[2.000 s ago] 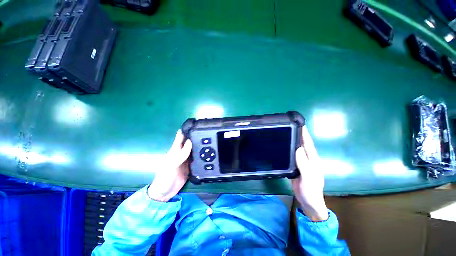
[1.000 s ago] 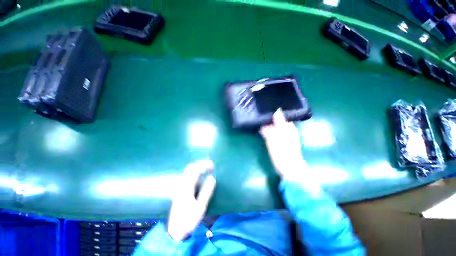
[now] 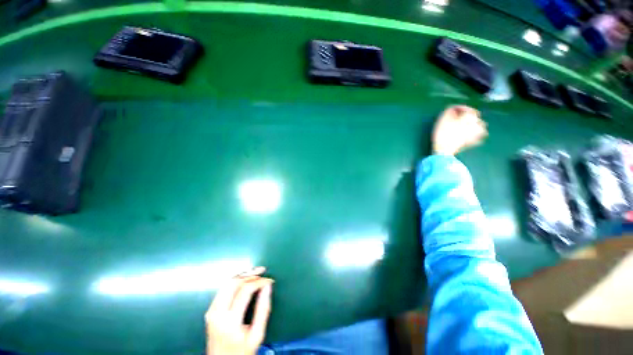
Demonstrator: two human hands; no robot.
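A sleeved handheld unit (image 3: 349,64) lies screen up at the top centre of the bench, with its keypad left of the dark screen. No hand touches it. My right hand (image 3: 459,130) is blurred and stretched out over the bench, below and right of that unit. Its fingers look curled; whether they hold anything cannot be told. My left hand (image 3: 239,313) is low at the near edge, fingers bent and thumb apart, with nothing visible in it.
Other sleeved units lie at upper left (image 3: 149,52) and upper right (image 3: 463,65). Dark unsleeved units (image 3: 48,145) stand in a block at left. Plastic-wrapped parts (image 3: 554,197) lie at right. A brown carton (image 3: 555,295) is lower right. A green line (image 3: 277,10) crosses the top.
The sleeved unit went from both hands onto the bench, then further away to the top centre. My right hand let go of it and moved right. My left hand moved lower left. The view shifted.
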